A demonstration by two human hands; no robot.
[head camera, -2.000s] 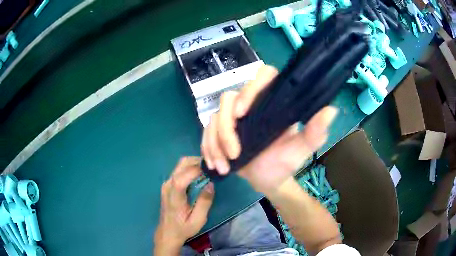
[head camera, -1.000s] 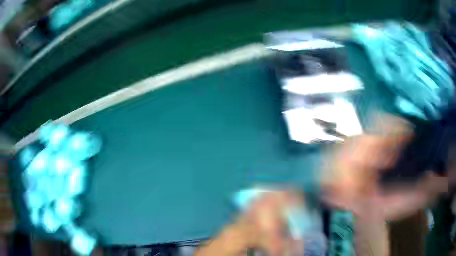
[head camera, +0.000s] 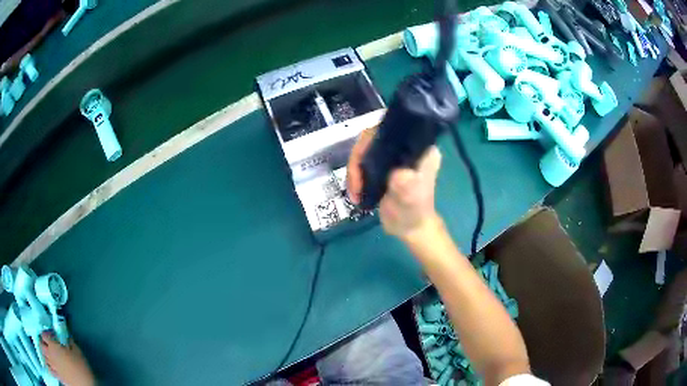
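My right hand grips the thick black electric screwdriver over the front of the white-silver screw feeder. The screwdriver's tip is hidden. Dark screws lie in the feeder's open bin. My left hand, partly cut off by the lower edge, touches the left-side pile of teal plastic housings. Its fingers are partly hidden, so I cannot tell whether it grips one.
A teal housing lies on the dark green conveyor. A larger teal pile lies right of the feeder. A brown carton with teal pieces stands beside my lap. Black cords cross the bench. Another person's arm shows at top left.
My hands were together at the screwdriver's lower end; now my left hand is at the left pile and my right has brought the screwdriver to the feeder. A teal housing now shows on the conveyor.
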